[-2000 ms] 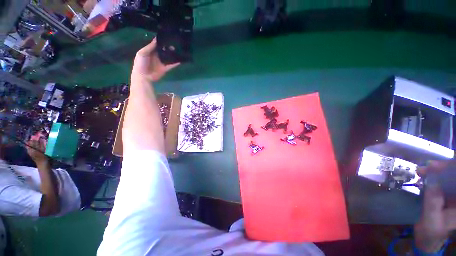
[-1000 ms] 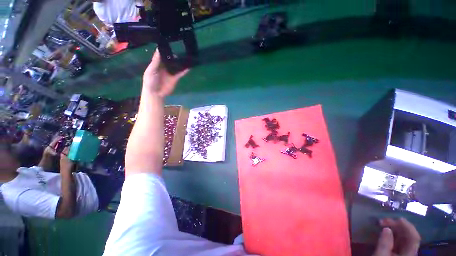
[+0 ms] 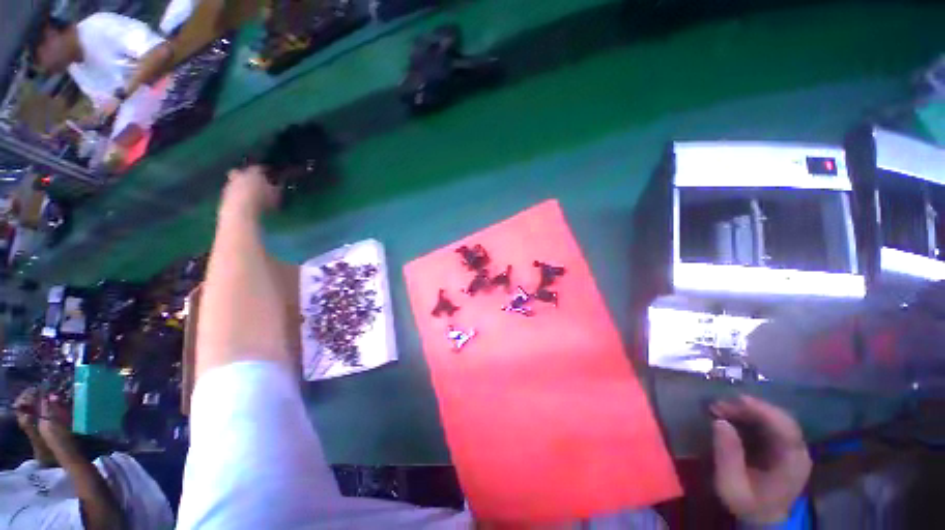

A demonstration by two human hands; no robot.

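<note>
My left hand (image 3: 252,190) is stretched out at the far side of the bench, at a black housing (image 3: 301,160). The fingers are blurred and partly merge with the housing, so the grip is unclear. My right hand (image 3: 762,455) is at the lower right, below the screw feeder, with fingers curled and a small dark thing at the fingertips. Several small black brackets (image 3: 479,280) lie at the far end of the pink-red mat (image 3: 539,414).
A white tray (image 3: 385,311) of small metal parts stands beside a brown box (image 3: 192,347), partly behind my left arm. Two screw feeders (image 3: 767,290) stand at the right. Another black housing (image 3: 430,67) sits farther back. Two people are at the left.
The view has turned right, so the mat and feeders appear further left. The housing at my left hand has gone from upright and raised to lower, near the bench's far side. My right hand shows more fully.
</note>
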